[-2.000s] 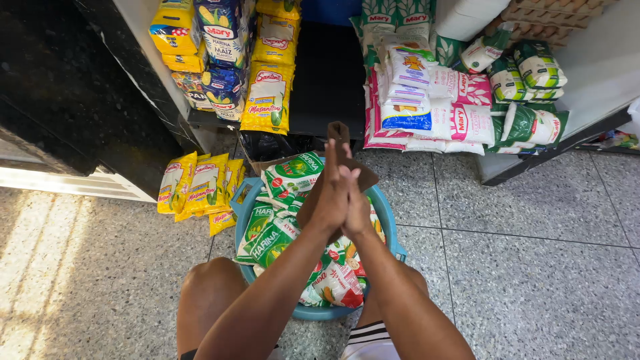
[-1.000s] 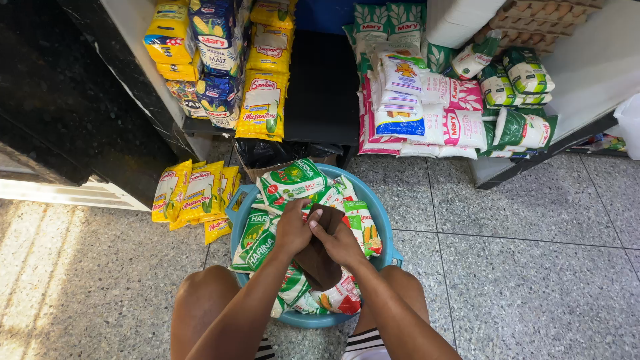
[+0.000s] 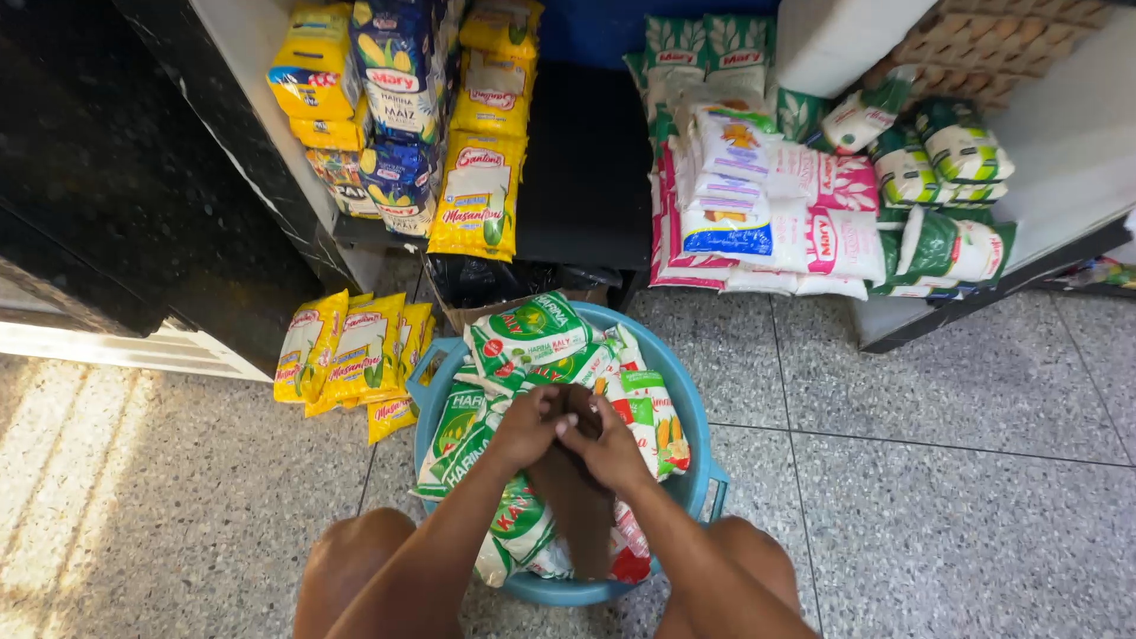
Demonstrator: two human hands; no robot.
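Both my hands hold a brown cloth (image 3: 577,515) above a blue plastic tub (image 3: 697,399) between my knees. My left hand (image 3: 528,430) grips its upper left edge with bent fingers. On the cloth's right side is my right hand (image 3: 612,444), its fingertips close to those of the left. The cloth hangs down toward the tub's near rim. Under the hands, the tub is filled with green and white flour bags (image 3: 528,337), and red, white and green bags (image 3: 661,417) lie at its right side. The cloth and my arms hide part of the bags.
Yellow flour packs (image 3: 364,351) lie on the speckled tile floor left of the tub. Behind stands a black shelf (image 3: 581,177) with yellow packs (image 3: 479,195), blue packs (image 3: 395,80) and stacked pink and white bags (image 3: 821,240). Egg trays (image 3: 994,44) sit at the back right.
My hands were pressed together with the brown cloth around them two seconds ago. They have since moved lower and apart, and the cloth now hangs between them.
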